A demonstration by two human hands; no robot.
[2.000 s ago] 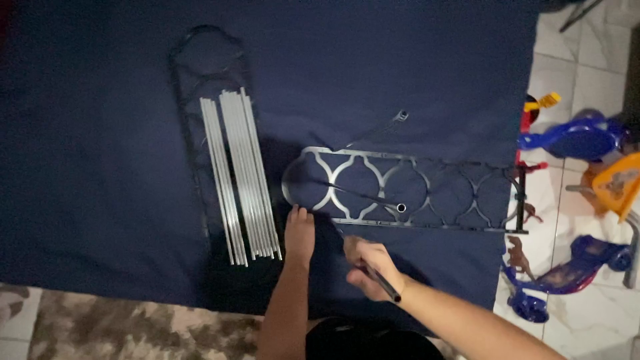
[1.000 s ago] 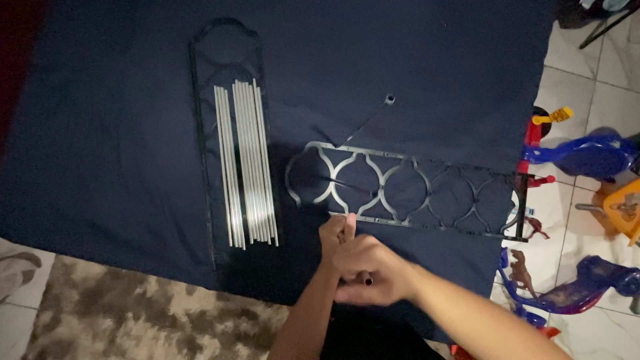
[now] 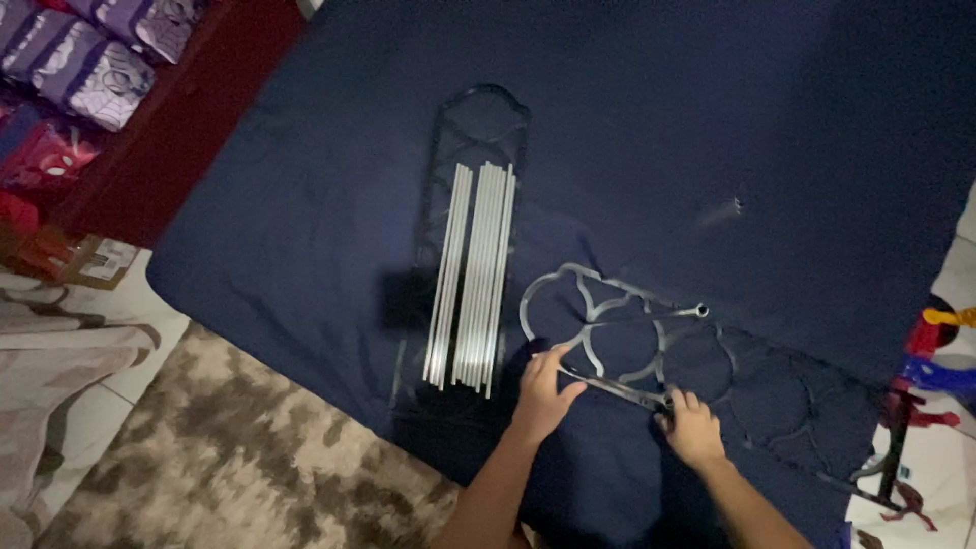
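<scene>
A dark metal frame with curved scrollwork (image 3: 660, 358) lies on the navy cloth, its far end at the right edge. At its near left side, my left hand (image 3: 543, 393) touches the frame edge with thumb apart from the fingers. My right hand (image 3: 692, 428) has its fingers closed around the end of a dark tube (image 3: 621, 389) lying along that edge. Another thin tube (image 3: 701, 310) points up from the frame, its open end showing. Left of these, a bundle of silvery metal rods (image 3: 480, 282) rests on a second dark scrollwork frame (image 3: 484, 90).
A small tube end (image 3: 737, 203) shows on the cloth farther back. Beyond the right edge are colourful plastic toys (image 3: 934, 374) on white tiles. At left stand packaged purple items (image 3: 114, 84) on a dark red surface, a cardboard box (image 3: 107, 261) and a patterned rug (image 3: 290, 457).
My hands, close together a second ago, are now apart along the frame's near edge, the right one farther right. The view has shifted to the left.
</scene>
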